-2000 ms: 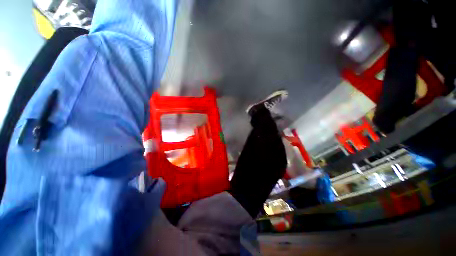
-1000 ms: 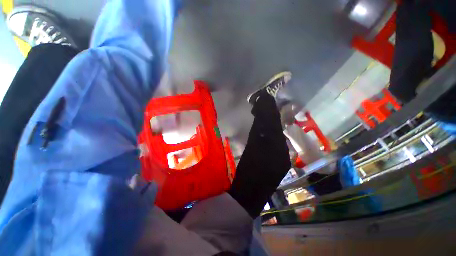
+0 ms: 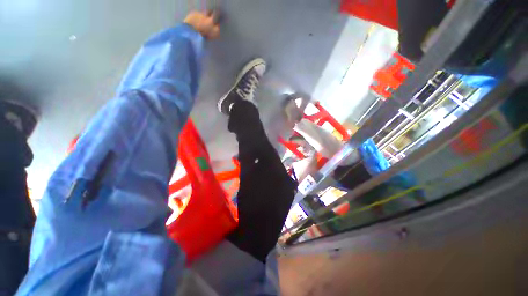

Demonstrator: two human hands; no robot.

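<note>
A long blue sleeve rises from the lower left. At its end, near the top, is a small blurred hand, which I take to be my left hand [image 3: 202,24]. Its fingers are curled against the grey floor [image 3: 283,34], with a small dark spot at their tips. Whether it holds anything cannot be told. My right hand is not in view. A red plastic stool [image 3: 211,202] stands beside the sleeve, partly hidden by it. A black trouser leg [image 3: 260,173] with a black-and-white sneaker [image 3: 246,87] is right of the stool.
The bench edge [image 3: 399,231] curves across the lower right. Beyond it are metal rails [image 3: 411,124], blue cloth [image 3: 373,155] and a person's dark legs [image 3: 414,29]. Other red stools [image 3: 391,75] stand at the upper right. A dark, blurred shape [image 3: 14,144] is at the left edge.
The view has shifted and turned. The hand at the sleeve's end has come into view. The sneaker at the upper left has gone out, and the red stool shows less.
</note>
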